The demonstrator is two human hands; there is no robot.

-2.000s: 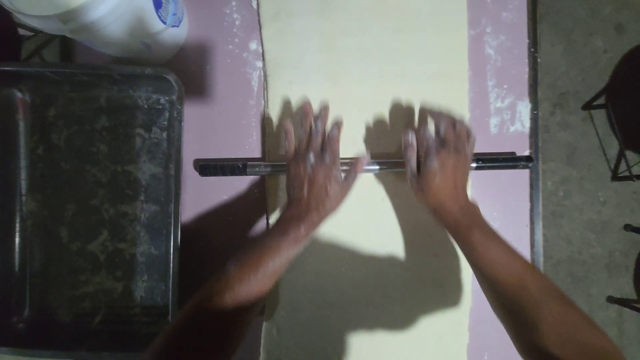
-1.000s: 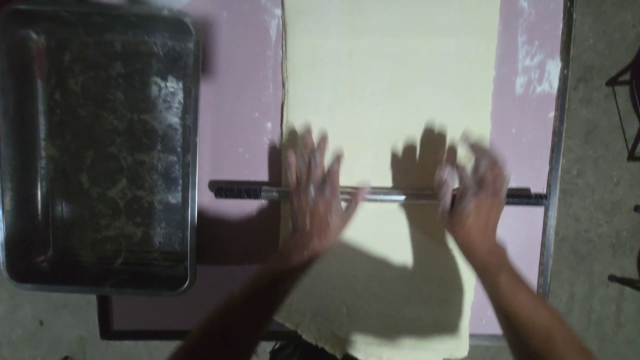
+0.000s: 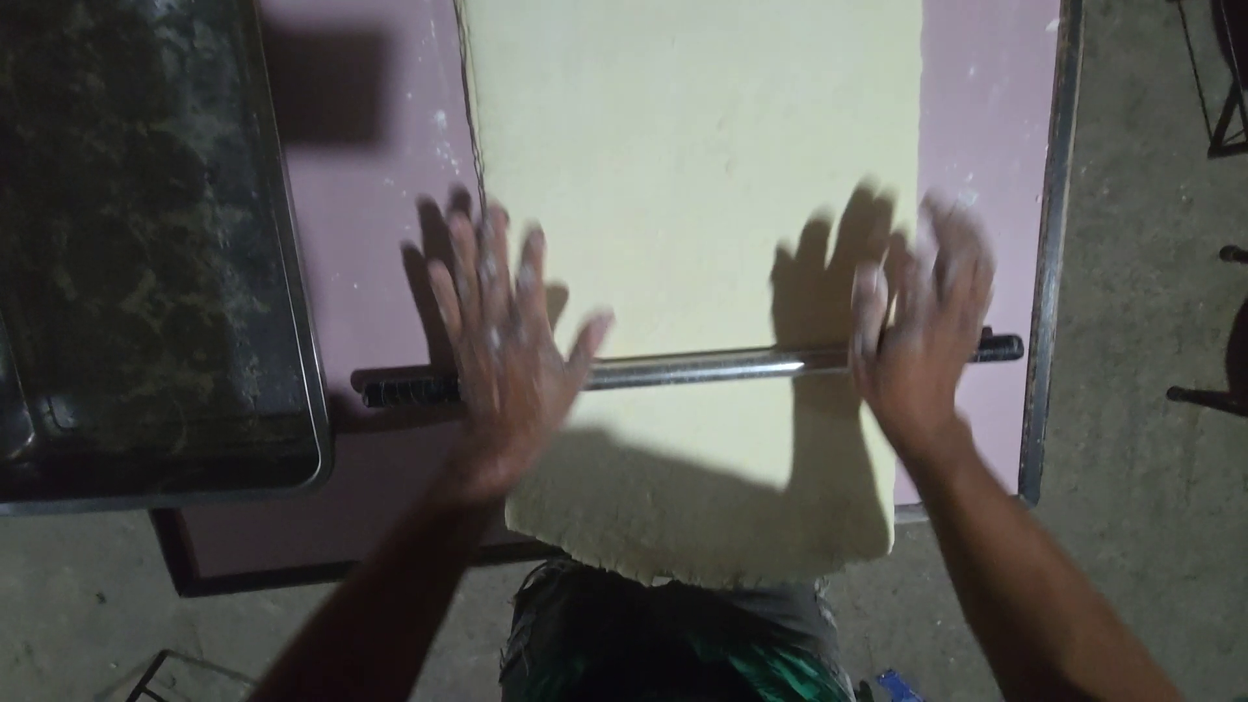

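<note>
A long pale sheet of dough runs down the pink tabletop, its ragged near end hanging at the table's front edge. Across it lies a metal rolling rod with black ends. My left hand is over the rod near its left end, fingers spread and dusted with white powder. Over the right part of the rod is my right hand, blurred, its fingers apart and pointing away from me. Neither hand has its fingers wrapped round the rod. Both cast shadows on the dough.
A dark metal tray with a worn, stained inside sits at the left, jutting past the table's near edge. The pink table has a dark rim. Metal-legged furniture stands on the concrete floor at the right.
My hands are farther apart on the rod than two seconds ago. The white container seen at the upper left then is out of view. The view has shifted.
</note>
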